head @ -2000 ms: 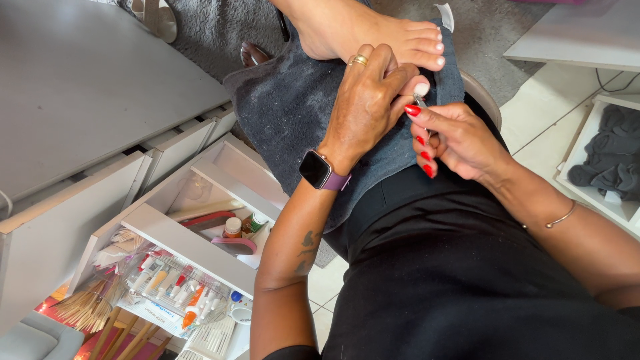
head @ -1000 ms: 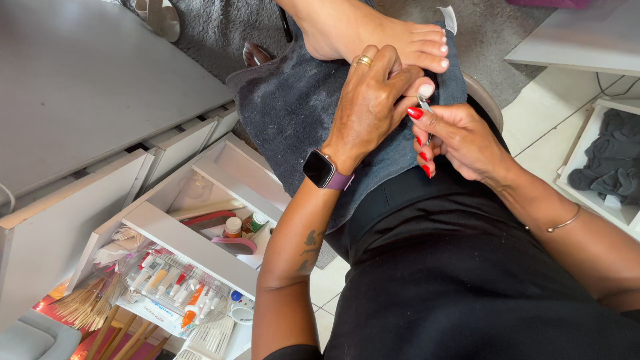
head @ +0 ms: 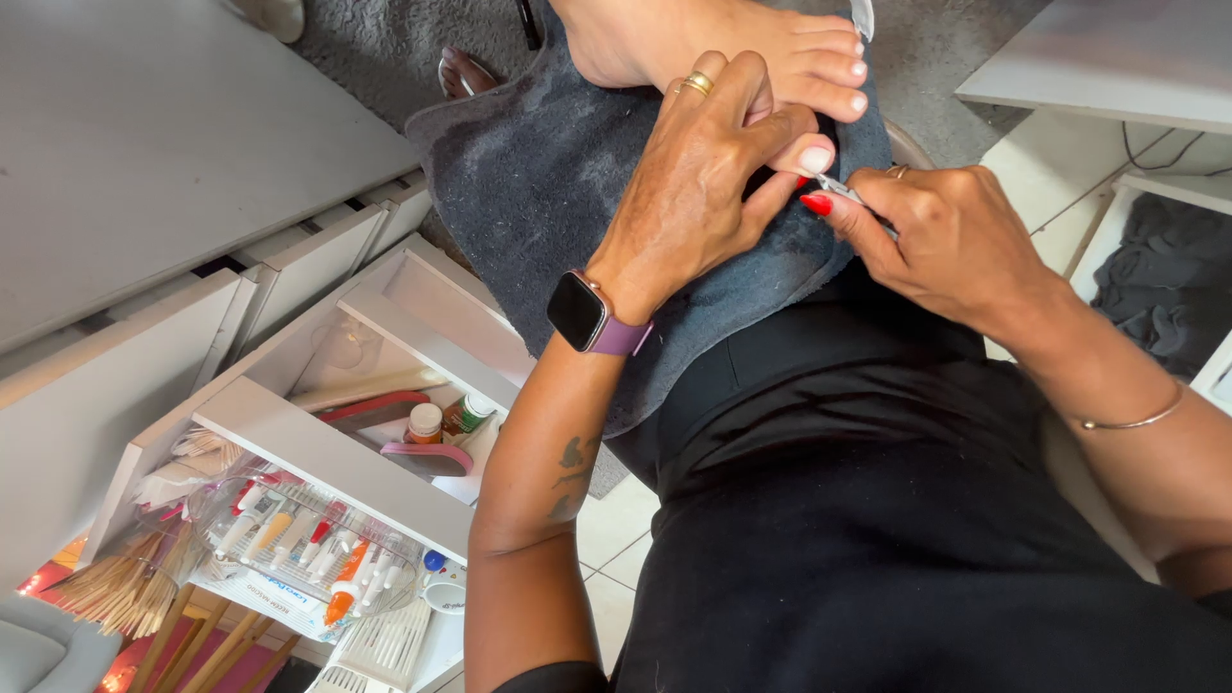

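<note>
A person's bare foot (head: 731, 58) with white-painted toenails rests on a dark grey towel (head: 539, 183) over my lap. My left hand (head: 707, 164), wearing a watch, grips the foot's big toe (head: 807, 154), fingers around it. In my right hand (head: 948, 226) is a metal cuticle nipper (head: 839, 190), partly hidden by my fingers. Its tip is at the side of the big toenail; whether its jaws are closed cannot be told.
At the left an open white drawer (head: 303, 423) holds foot files, small bottles, markers and wooden sticks. A grey tabletop (head: 164, 144) stands above. To the right are a white tabletop (head: 1116, 63) and a bin of dark cloths (head: 1169, 279).
My right hand has turned, its fingers now curled more over the nipper and fewer red nails showing. My left hand stays on the big toe.
</note>
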